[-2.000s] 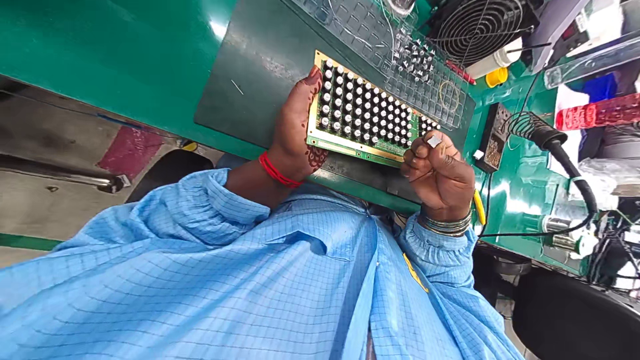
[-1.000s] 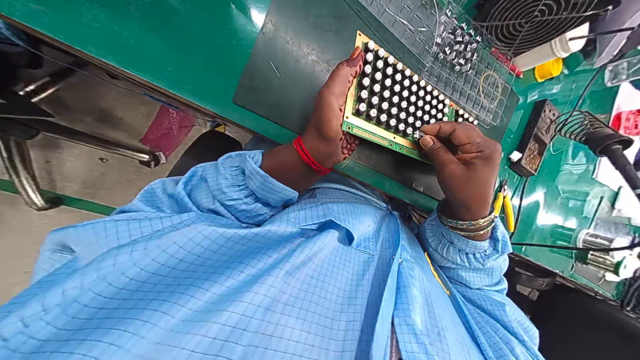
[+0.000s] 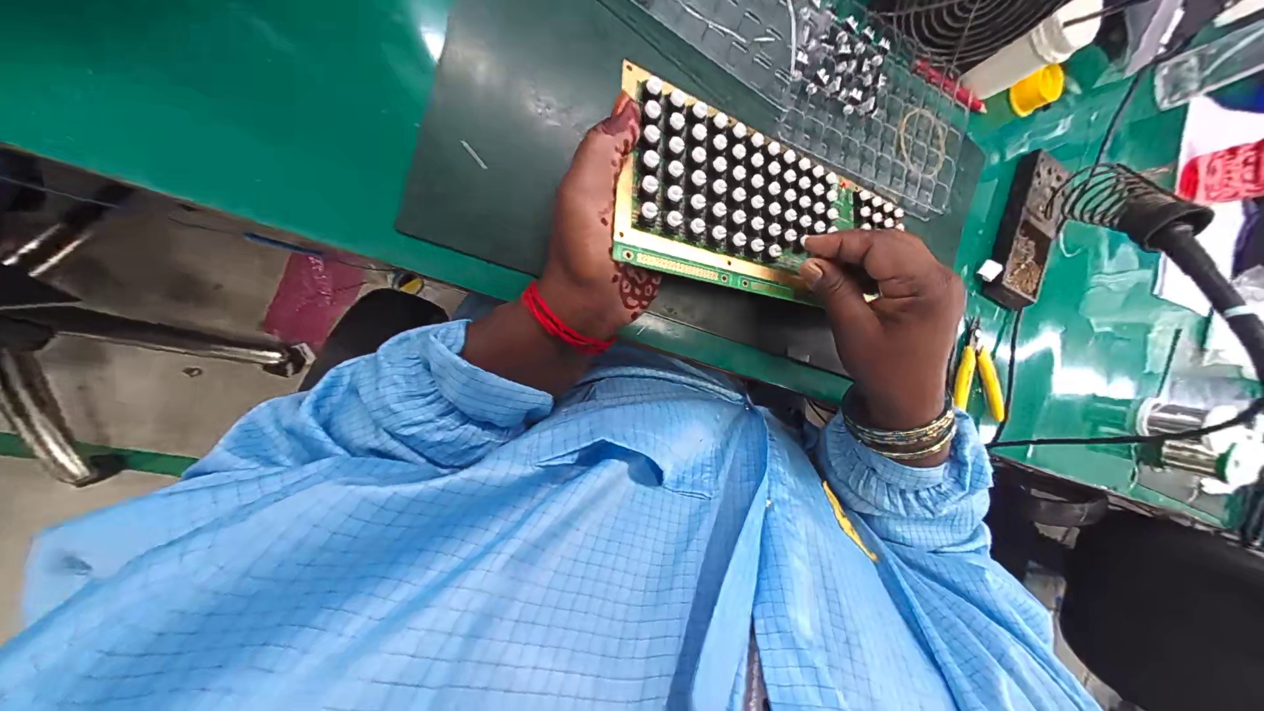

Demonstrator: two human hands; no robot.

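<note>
A green circuit board with gold edges carries rows of black, white-topped cylindrical components. My left hand grips its left end, thumb along the upper corner. At the lower right part of the board, the thumb and forefinger of my right hand close in on one of the white-topped parts; whether they pinch it is hidden by the fingers. Behind the board lies a clear gridded plastic tray with a heap of small black and silver components.
A dark mat covers part of the green bench. To the right are a soldering iron stand with a coiled holder, yellow-handled pliers, solder spools and black cables. A fan and white bottle stand at the back.
My right hand, which held a small pale piece above the board's right end, has come down to the board's lower right part. My left hand keeps its hold. The view has shifted.
</note>
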